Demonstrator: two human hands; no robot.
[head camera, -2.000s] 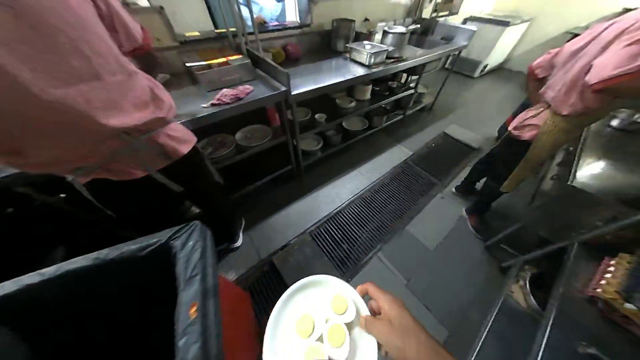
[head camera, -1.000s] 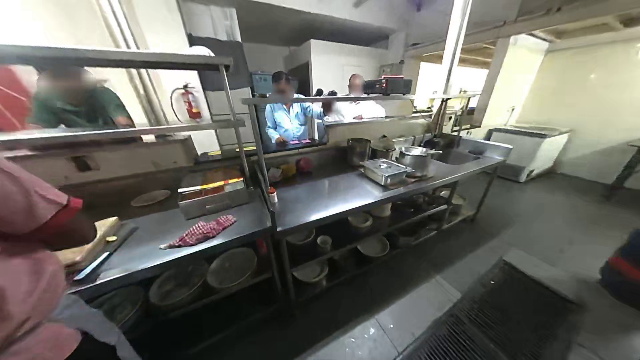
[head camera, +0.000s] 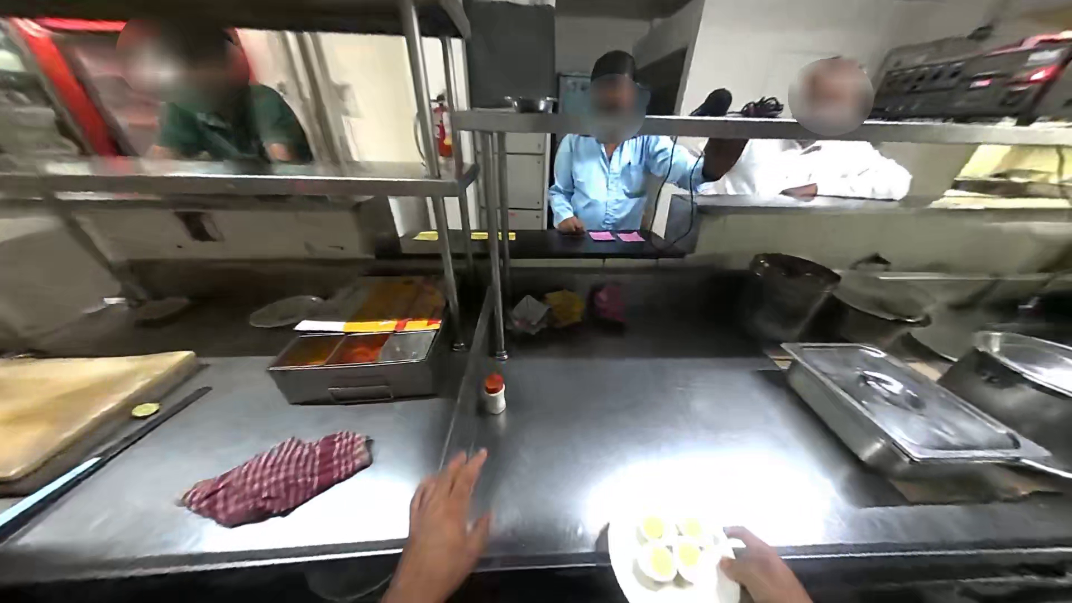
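My right hand (head camera: 760, 568) grips the right rim of a white plate (head camera: 624, 559) at the front edge of the steel counter. Several boiled egg halves (head camera: 657, 559), yolk side up, lie together on the plate. Over the counter's front edge, to the left of the plate, my left hand (head camera: 445, 523) is spread with nothing in it. Beyond the left hand stands a small white bottle with a red cap (head camera: 494, 394). A red checked cloth (head camera: 280, 477) lies crumpled to its left.
At right sit a lidded steel pan (head camera: 896, 398) and pots (head camera: 1017, 385). A steel container of sauces (head camera: 360, 360) stands back left, near a cutting board (head camera: 84, 402) and a long knife (head camera: 100, 456). A raised steel shelf (head camera: 754, 127) crosses the back; people stand behind it.
The view has swung up and left, now close over the counter. The plate in my right hand, over the floor at first, is now at the counter edge. My left hand has come into view.
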